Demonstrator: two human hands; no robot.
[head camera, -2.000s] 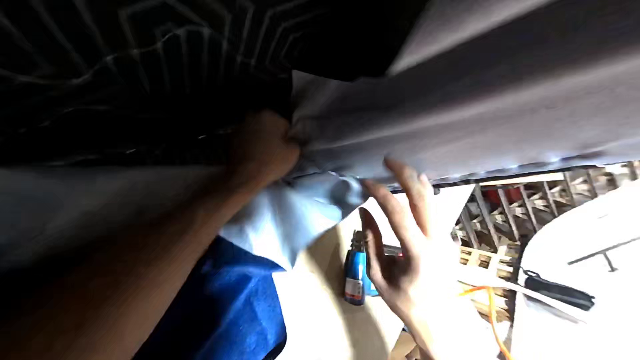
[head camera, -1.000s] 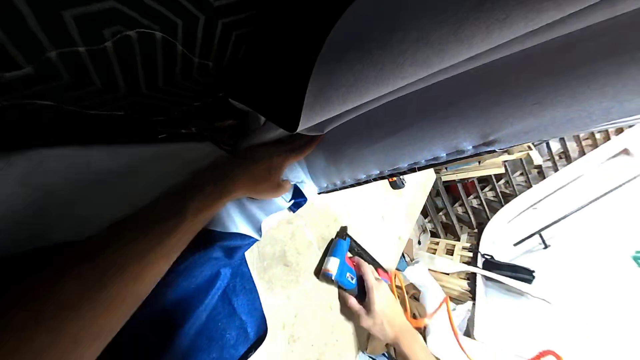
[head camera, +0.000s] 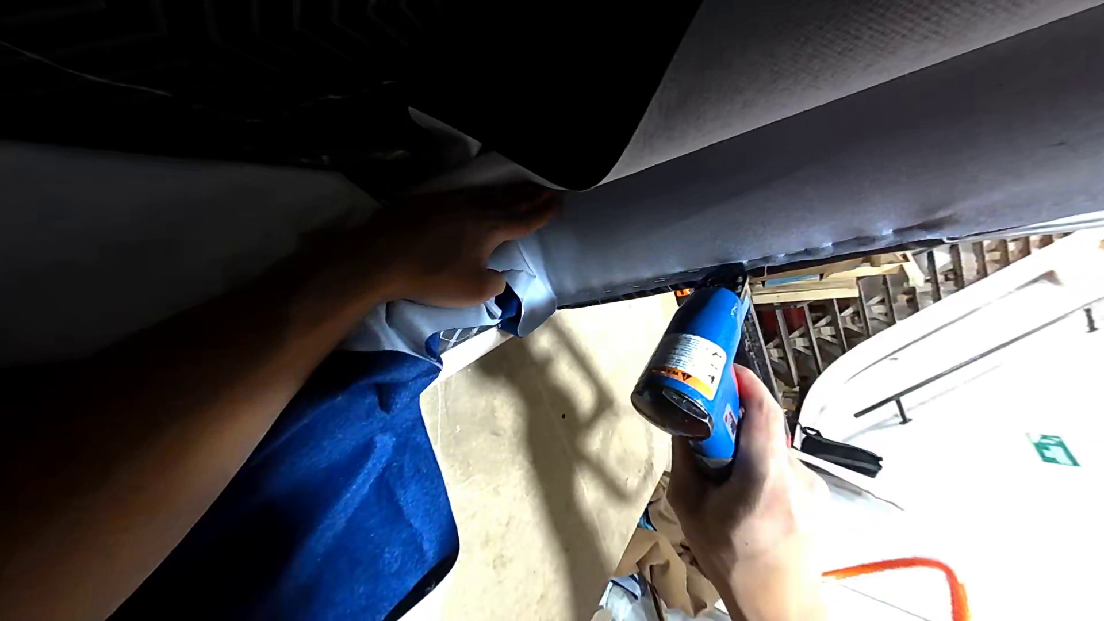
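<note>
Gripped in my right hand (head camera: 746, 492) is a blue pneumatic staple gun (head camera: 697, 366), its nose against the lower edge of the grey fabric (head camera: 776, 190). Small dimples run along that edge to the right of the nose. My left hand (head camera: 457, 246) is at the fabric's left part, its fingertips in shadow against the cloth; thumb and fingers pinch the material. Beneath it a light, bunched strip of fabric (head camera: 526, 289) hangs in folds. Blue plush fabric (head camera: 371, 483) drapes below my left forearm. A black fabric panel (head camera: 552, 86) overhangs the grey one.
An orange air hose (head camera: 906, 565) curves at the lower right. Wooden frame parts (head camera: 819, 285) stand behind the fabric edge. A black pouch (head camera: 841, 453) lies on a white surface at the right. Brown crumpled material (head camera: 664, 552) lies on the floor (head camera: 492, 431).
My right hand, empty and open two seconds ago, took hold of the staple gun and has raised it to the fabric edge. My left hand stays at the fabric.
</note>
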